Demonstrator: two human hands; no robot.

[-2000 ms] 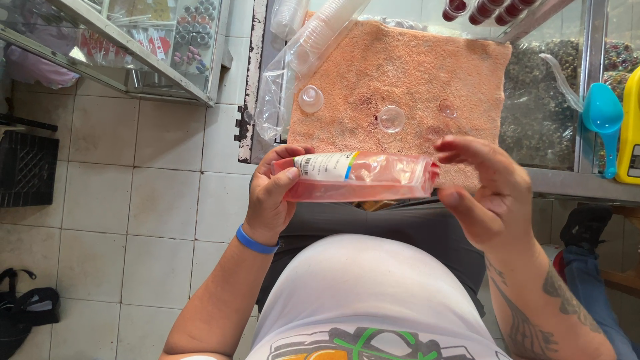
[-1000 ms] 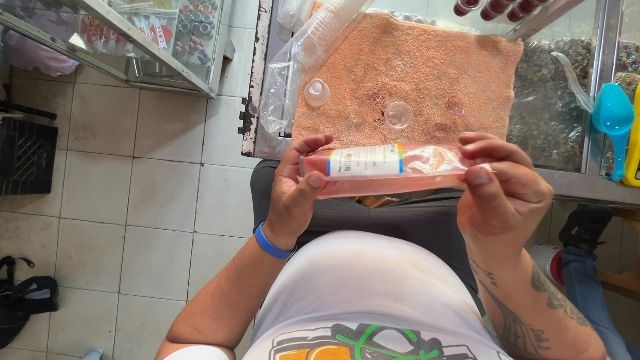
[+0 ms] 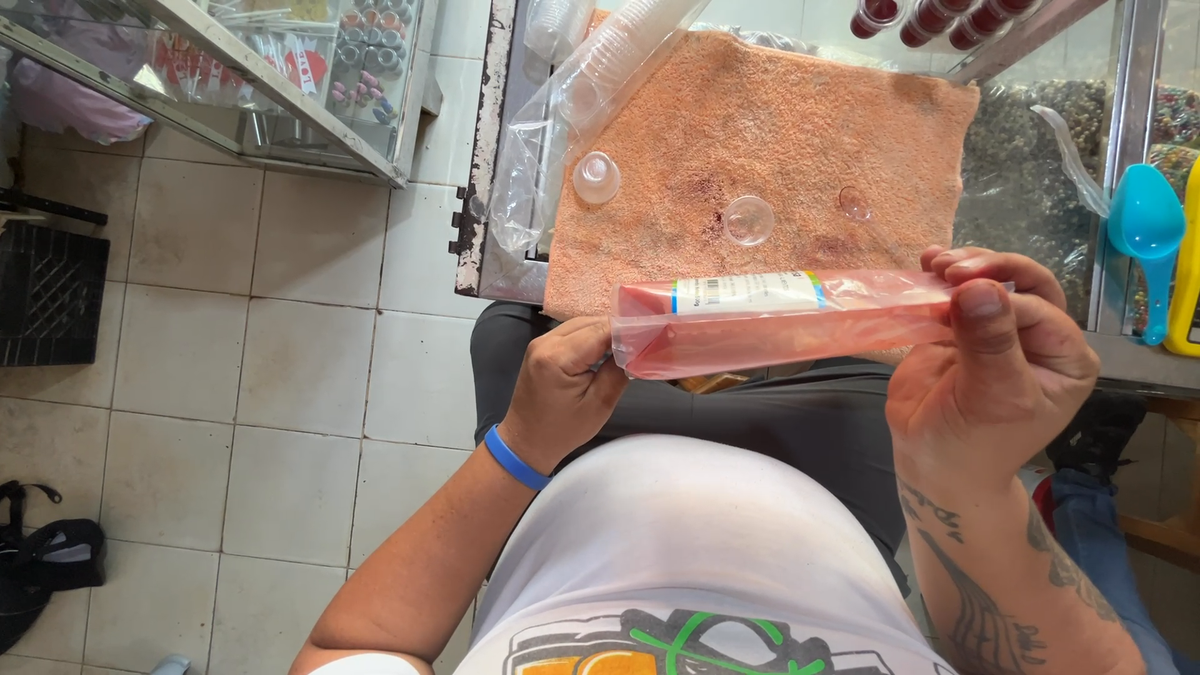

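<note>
A clear plastic bag with pink contents and a printed label (image 3: 778, 337) is stretched level between my hands, above my lap. My left hand (image 3: 572, 375) grips its left end from below. At the right end, my right hand (image 3: 994, 347) pinches the bag between thumb and fingers. Behind it an orange terry towel (image 3: 797, 122) bears a small clear plastic cup (image 3: 596, 178), a round clear piece (image 3: 747, 221) and a fainter clear disc (image 3: 855, 202). Dark red specks mark the cloth.
Stacked clear cups in a plastic sleeve (image 3: 609, 70) lie at the towel's upper left. Small cups of dark red contents (image 3: 923, 23) stand at the top. A blue scoop (image 3: 1146, 214) rests by a yellow container (image 3: 1186, 272) at right. A glass display case (image 3: 281, 84) is at upper left.
My left hand has shifted lower on the bag's left end, with its fingers now underneath. My right hand, away from the bag's end or loosely near it two seconds ago, now pinches that end.
</note>
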